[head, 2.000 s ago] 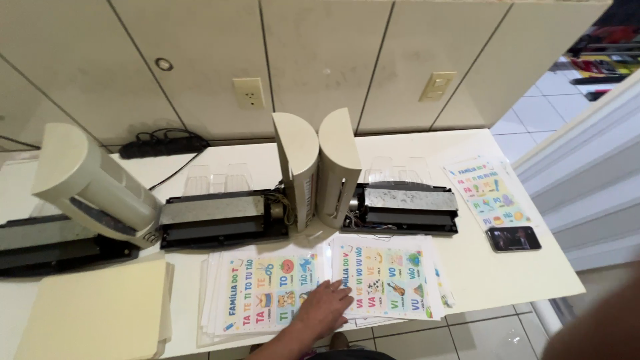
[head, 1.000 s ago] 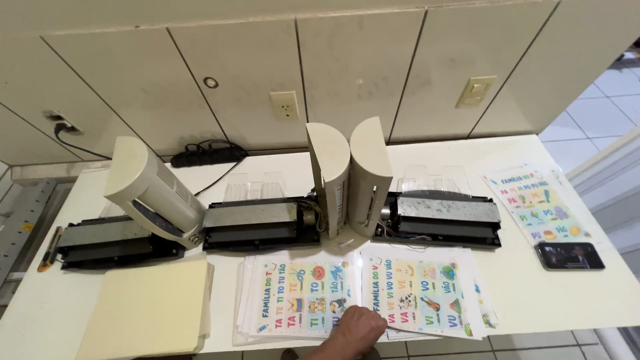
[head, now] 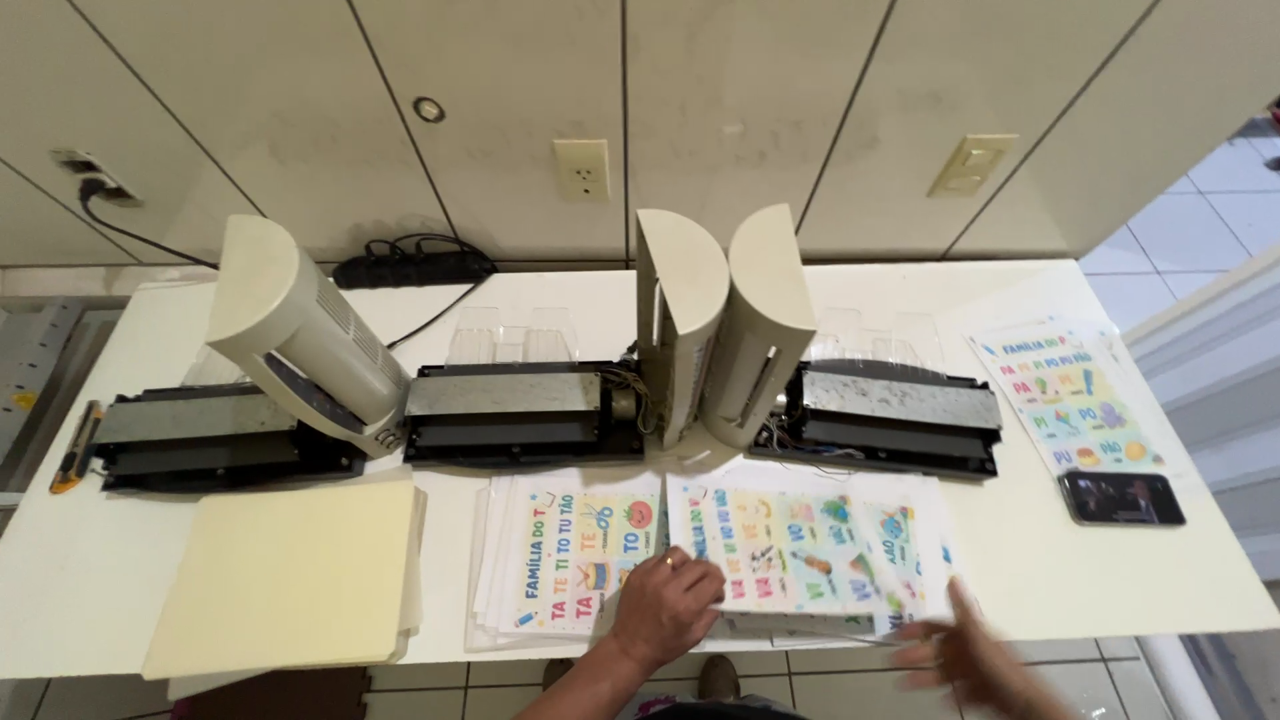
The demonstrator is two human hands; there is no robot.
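Note:
Near the front edge of the white table, my left hand (head: 668, 600) pinches the lower left corner of a printed syllable sheet (head: 790, 550), which is partly lifted and blurred. Under it, more sheets show at its right side. My right hand (head: 965, 650), blurred, is just off the right end of this stack, fingers spread, with nothing seen in it. Left of the lifted sheet lies another stack of printed sheets (head: 570, 560) in colourful letters and pictures. A pile of pale yellow sheets (head: 290, 575) lies farther left.
Three opened machines with black bases, the left (head: 220, 435), middle (head: 520, 415) and right (head: 895, 415), stand behind the papers beside upright beige covers (head: 765, 325). A phone (head: 1122, 498) touches a printed sheet (head: 1080, 400) at right. A utility knife (head: 75, 447) and power strip (head: 415, 265) are also there.
My right hand has come into view at the right of the sheets. The right-hand printed sheet, flat before, is now partly lifted at my left hand. The view has shifted.

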